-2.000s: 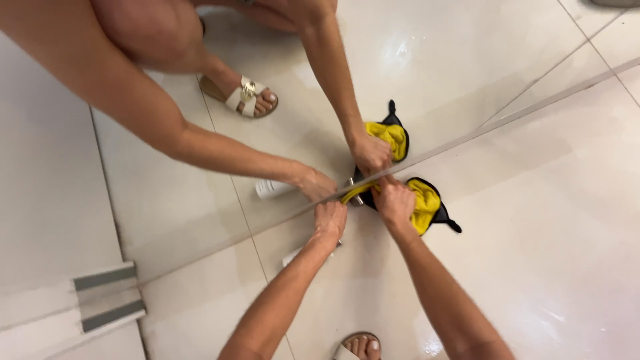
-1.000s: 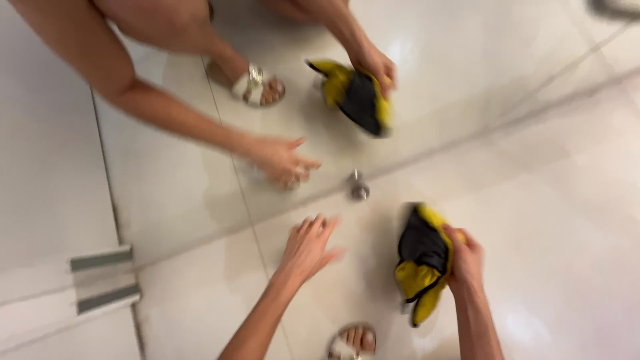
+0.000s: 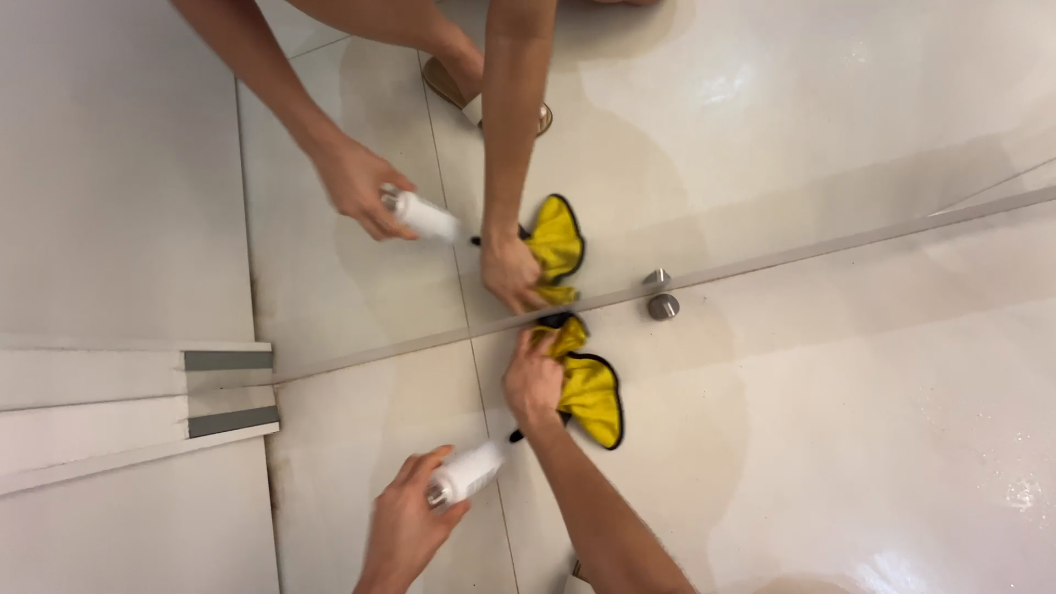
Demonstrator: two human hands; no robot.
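My left hand (image 3: 412, 516) holds a white bottle or can (image 3: 472, 472) with a shiny silver-coloured end, blurred and tilted above the floor. Ahead and to the right, my right hand (image 3: 535, 379) presses a yellow microfibre cloth with black edging (image 3: 596, 396) at the foot of a mirror. Part of the cloth spreads out on the right of this hand. A round metal knob or stop (image 3: 663, 307) stands on the floor by the mirror's bottom edge, to the right of the cloth. The mirror (image 3: 792, 148) shows both arms, the bottle and the cloth in reflection.
Glossy light floor tiles (image 3: 808, 437) with a dark joint lie under my hands. White panels (image 3: 148, 528) with a pale ledge and grey strips (image 3: 233, 421) rise on the left. Part of a sandal (image 3: 579, 582) shows at the bottom edge.
My left hand, empty and spread one second ago, now holds the bottle. My right hand has brought the cloth from the right of the knob to its left, against the mirror's foot.
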